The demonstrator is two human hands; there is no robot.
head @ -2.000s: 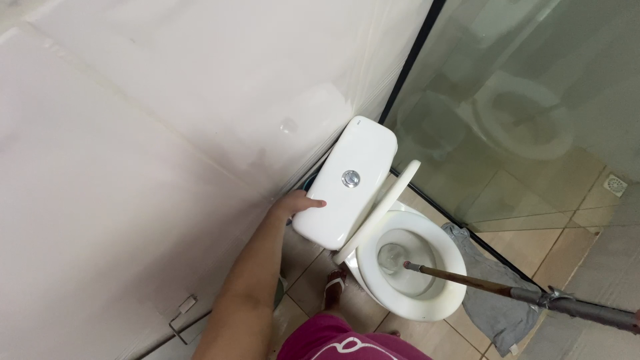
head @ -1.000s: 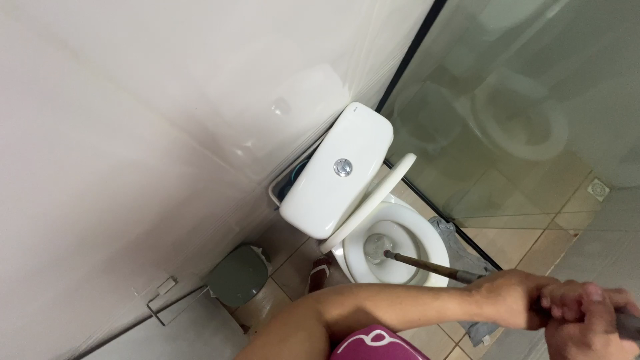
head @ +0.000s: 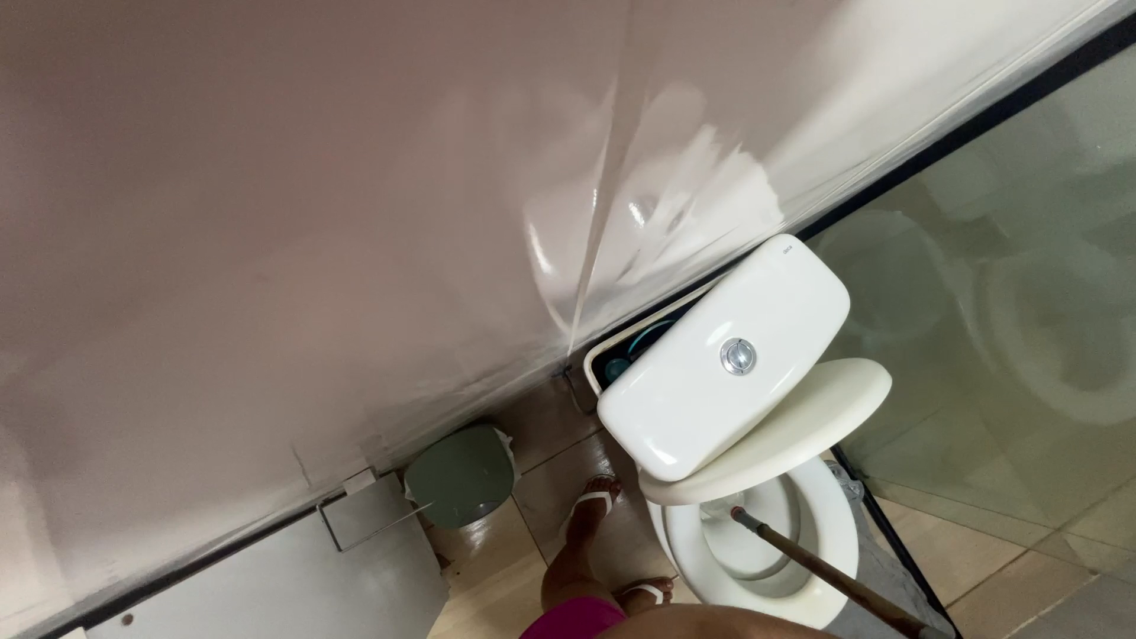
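Neither of my hands is in view; part of a bare arm crosses the bottom edge. A long brush or mop handle (head: 825, 570) slants from the lower right into the white toilet bowl (head: 679, 550), and its head sits low in the bowl, partly hidden. What holds the handle lies outside the frame. The toilet lid (head: 781, 435) is raised against the cistern. The cistern cover (head: 683, 408), with a chrome flush button (head: 737, 357), sits askew, leaving part of the cistern's dark inside (head: 626, 355) exposed with blue-green fittings.
A grey-green waste bin (head: 461, 477) stands by the wall, left of my sandalled feet (head: 596, 504). A wire holder (head: 373, 528) juts out at the lower left. A glass shower panel (head: 1012, 293) closes off the right, and a grey cloth (head: 887, 577) lies beside the toilet.
Two seconds ago one hand was on the cistern cover; one second ago both hands were together on the handle. Now both are out of view. The view has shifted, and more of the cistern's inside shows.
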